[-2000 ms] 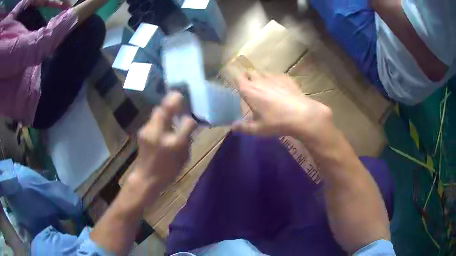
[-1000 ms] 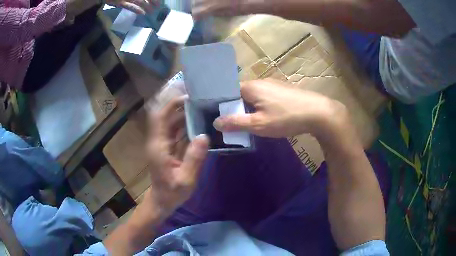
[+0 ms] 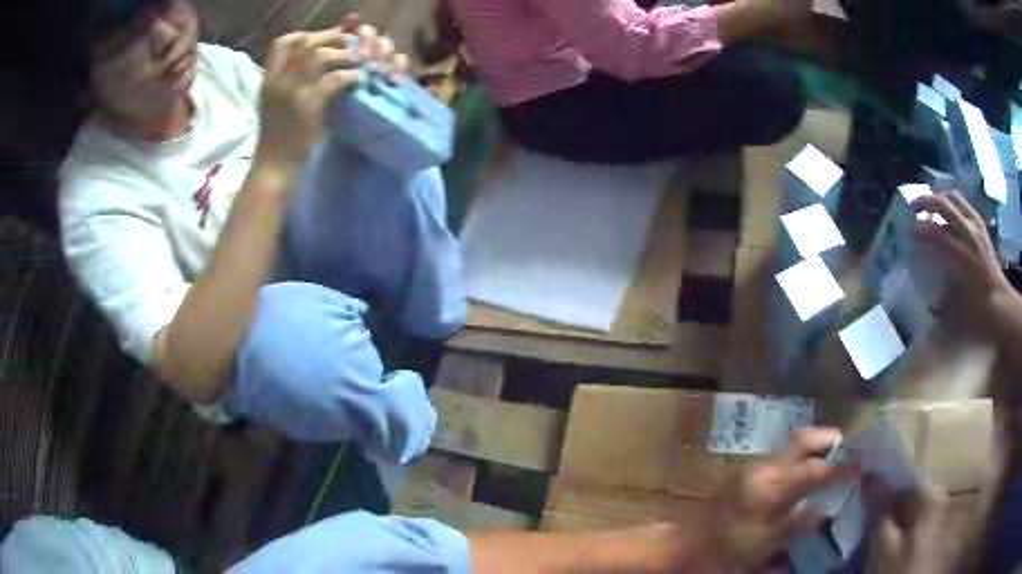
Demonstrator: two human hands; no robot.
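Observation:
A pale blue-white retail carton (image 3: 827,543) is low at the right with its flaps up and a dark opening. Its raised top flap (image 3: 883,454) is light grey. My left hand (image 3: 768,493) is blurred and holds the carton from its left side, fingers over its upper edge. My right hand (image 3: 900,536) is against its right side, blurred and partly cut off by the bottom edge. The carton's contents cannot be made out.
Several closed cartons (image 3: 809,288) stand beyond my hands; another person's hand (image 3: 964,241) touches one. Brown cardboard (image 3: 633,443) and a white sheet (image 3: 560,241) lie on a wooden pallet (image 3: 493,432). A seated person (image 3: 168,213) at left holds a carton (image 3: 392,121).
The view has swung left, so my hands and the carton now show low at the right. The carton's flaps remain up. The person holding a carton at left has come into view.

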